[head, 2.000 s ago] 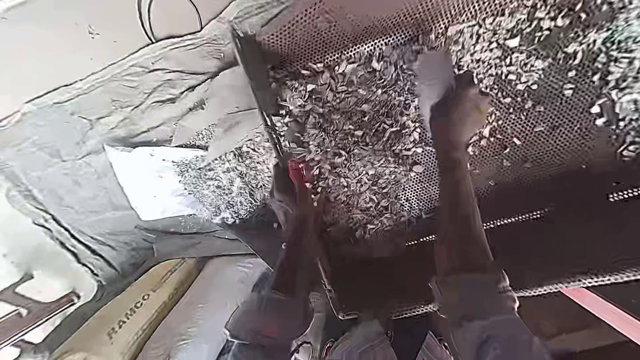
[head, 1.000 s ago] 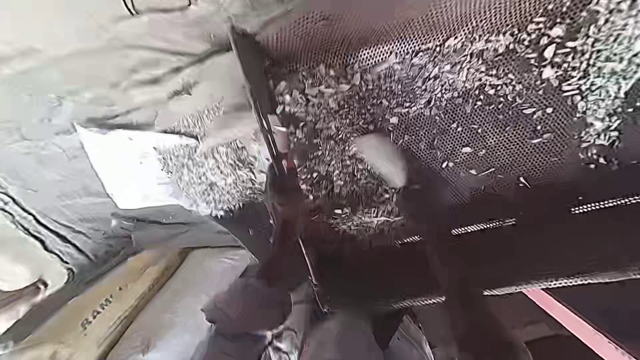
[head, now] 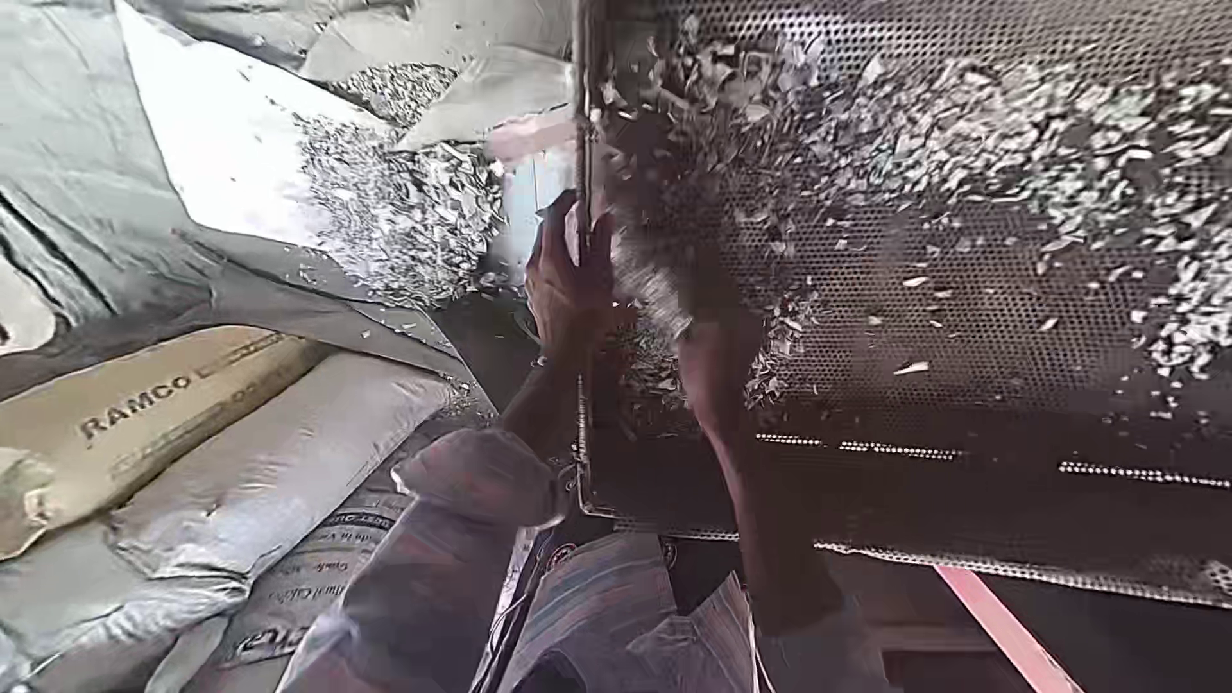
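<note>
My left hand (head: 568, 279) grips the upright metal rim (head: 584, 125) at the left end of a perforated metal tray (head: 924, 356). Just inside that rim, my right hand (head: 707, 361) is closed on a blurred pale scraper-like piece (head: 654, 289), tilted among the flakes. Dry pale flakes or chips (head: 924, 144) lie across the tray, thick at its left end and along its upper part. Beyond the rim, more fine flakes (head: 404, 221) are heaped on a white sheet (head: 221, 125). A pinkish and light blue piece (head: 529, 173) shows behind my left hand.
Filled sacks (head: 164, 414) bearing print lie at the lower left, below a grey tarpaulin (head: 67, 164). The tray's near edge (head: 962, 563) runs in front of me, with a pink bar (head: 1006, 626) beneath it at the lower right.
My right hand has come leftward with the pale piece, from mid-tray to near the left rim. More perforated tray surface shows bare where flakes lay. The view has shifted.
</note>
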